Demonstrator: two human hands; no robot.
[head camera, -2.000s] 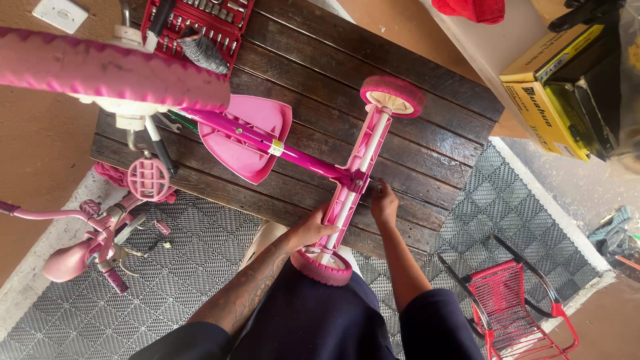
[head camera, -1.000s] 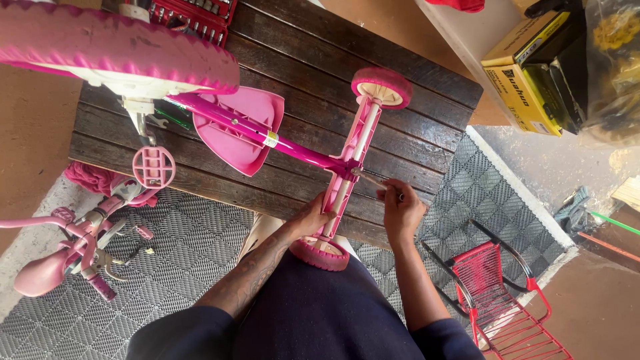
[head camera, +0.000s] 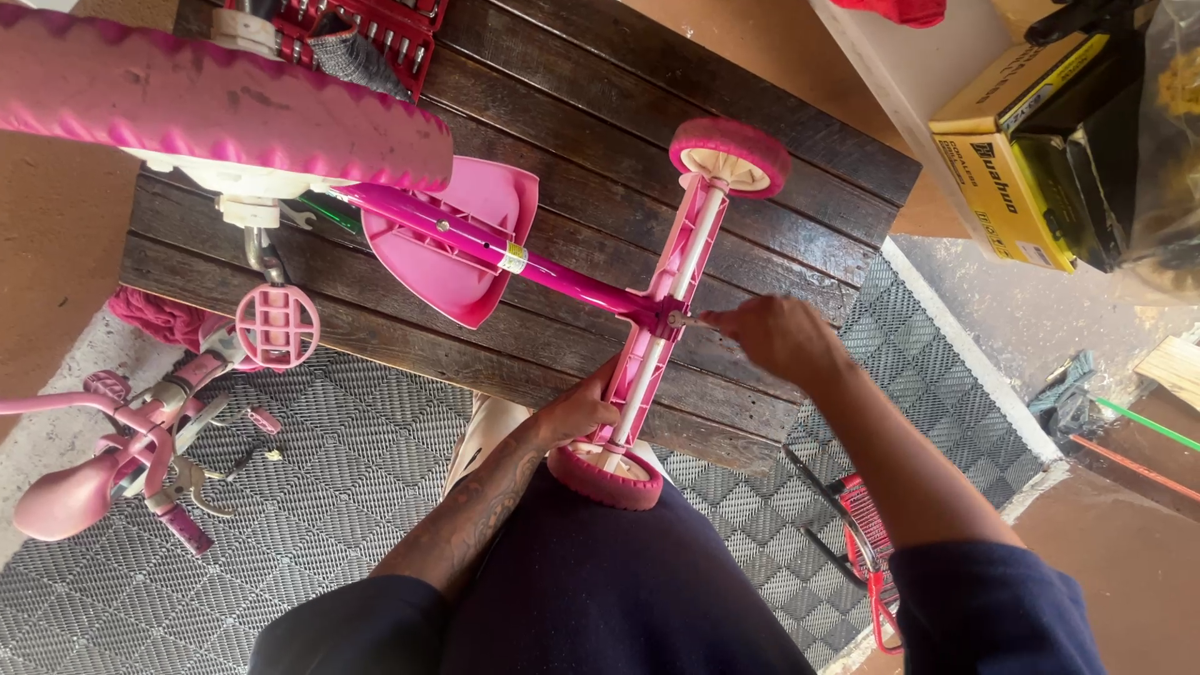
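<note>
My left hand (head camera: 579, 409) grips the pink plastic axle housing (head camera: 634, 373) near its lower end, beside the lower small pink wheel (head camera: 607, 478). In my right hand (head camera: 783, 339) is a metal wrench (head camera: 692, 321), its head at the bracket (head camera: 664, 317) where the magenta frame tube (head camera: 572, 279) meets the axle housing. The upper small wheel (head camera: 729, 157) is at the housing's far end. A pink plastic tray-like part (head camera: 459, 295) lies under the tube. The large pink wheel (head camera: 234, 112) with its pedal (head camera: 277, 326) is at the upper left.
All this rests on a dark slatted wooden table (head camera: 525, 361). A red socket set (head camera: 408, 42) and an open-end wrench (head camera: 298, 217) lie on it. Pink bicycle parts (head camera: 70, 492) are at the lower left, a red chair (head camera: 867, 534) at the lower right, a yellow box (head camera: 994, 187) at the upper right.
My right hand has swung the wrench to a different angle at the bracket and is now raised beside it. My left hand stays on the axle housing.
</note>
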